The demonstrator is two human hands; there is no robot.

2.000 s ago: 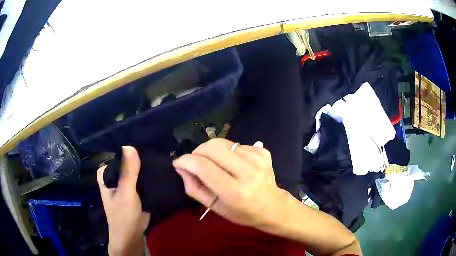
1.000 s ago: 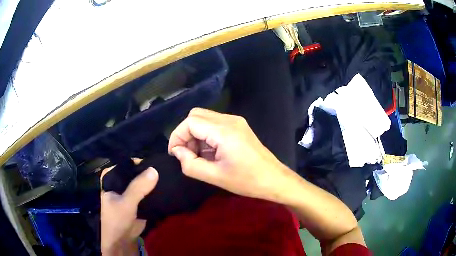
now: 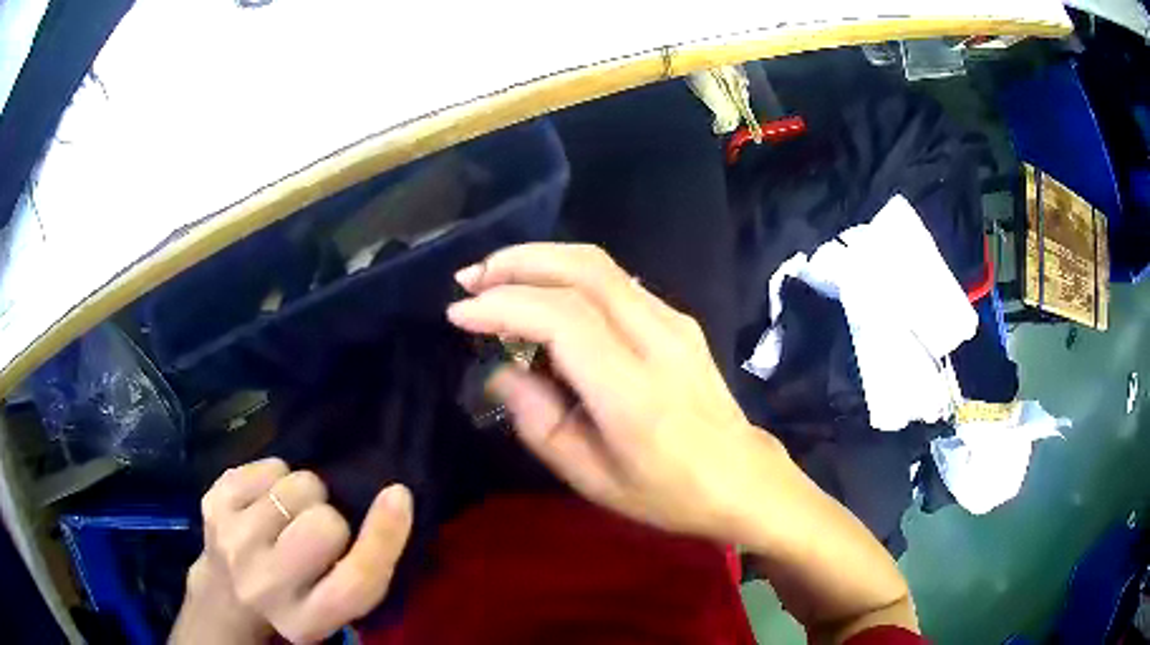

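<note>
The black garment piece lies over the lap, with its edges hard to tell against the other dark cloth. My left hand is at the lower left, back upward, with curled fingers gripping the black cloth and the thumb pointing up. My right hand is above the cloth at the centre, its fingers apart and slightly blurred. I see nothing held in it. Small pale and greenish shapes show behind its fingers, too unclear to name.
A white table with a yellowish wooden edge crosses the top. A dark fabric tray hangs beneath it. White cloth lies on dark cloth at right, near a wooden box. A clear plastic bag is at left.
My left hand has turned back upward and moved lower. My right hand's fingers have spread. The pale stick seen in my right hand two seconds ago no longer shows.
</note>
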